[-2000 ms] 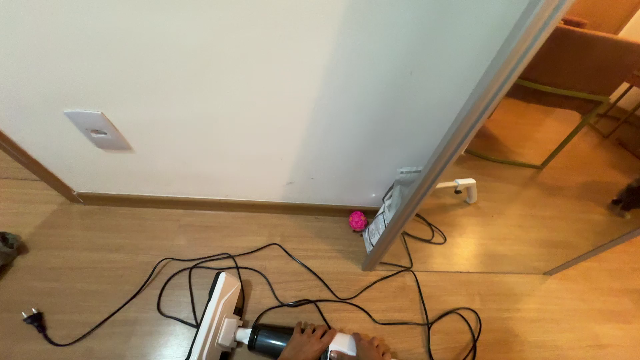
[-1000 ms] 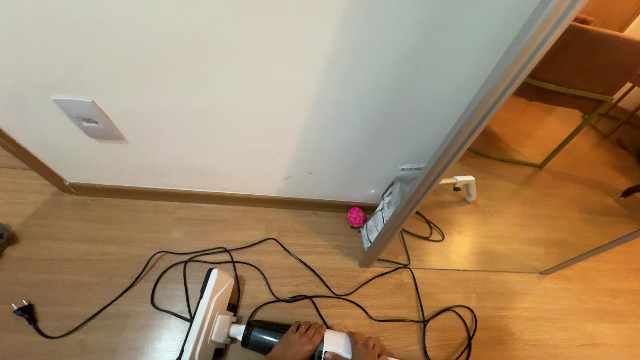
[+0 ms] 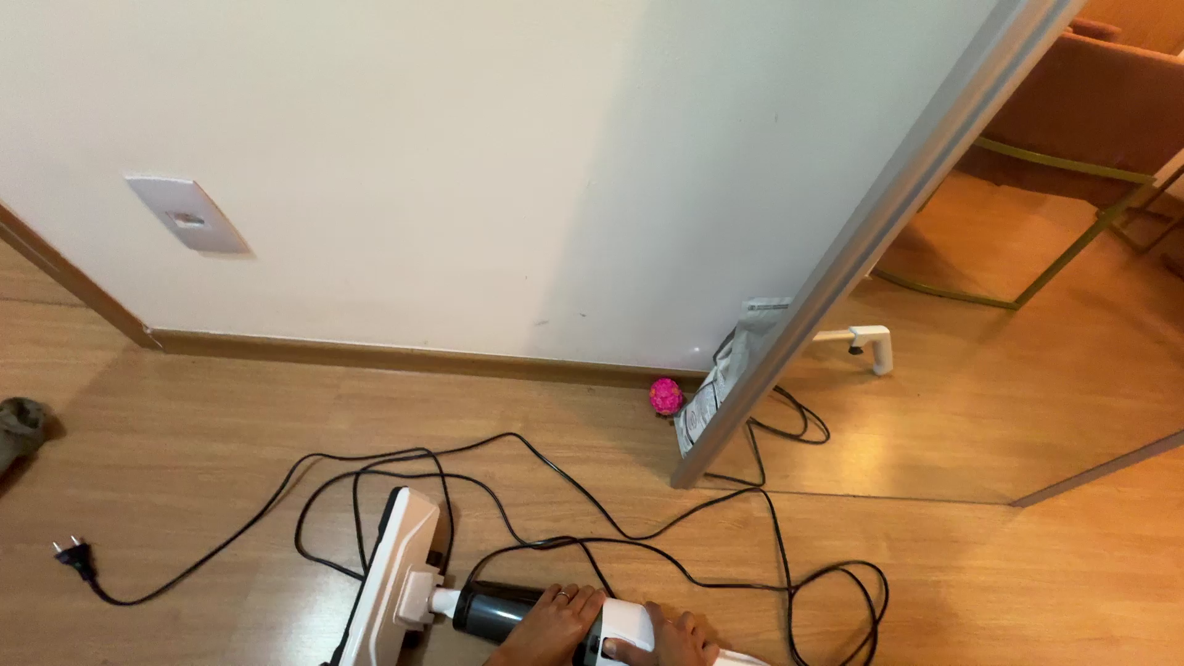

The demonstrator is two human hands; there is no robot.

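A white and black stick vacuum cleaner [image 3: 495,609] lies at the bottom of the head view, its wide white floor head [image 3: 393,573] to the left. My left hand [image 3: 555,624], with a ring on one finger, grips the dark body near the white section. Just right of it, my right hand [image 3: 671,638] holds the white section of the body, thumb across it. Black power cord [image 3: 573,481] lies in loose loops over the wood floor. Its two-pin plug [image 3: 76,558] rests at the far left, plugged into nothing.
A white wall with a socket plate [image 3: 190,217] rises ahead, above a brown baseboard [image 3: 388,359]. A pink ball [image 3: 666,397] and a printed bag [image 3: 731,370] sit by the metal-framed mirror [image 3: 860,222], which reflects a chair. A grey-brown object [image 3: 20,427] is at the left edge.
Between the earlier frames and now, both hands have stayed on the vacuum cleaner. Nothing has plainly been let go or taken hold of.
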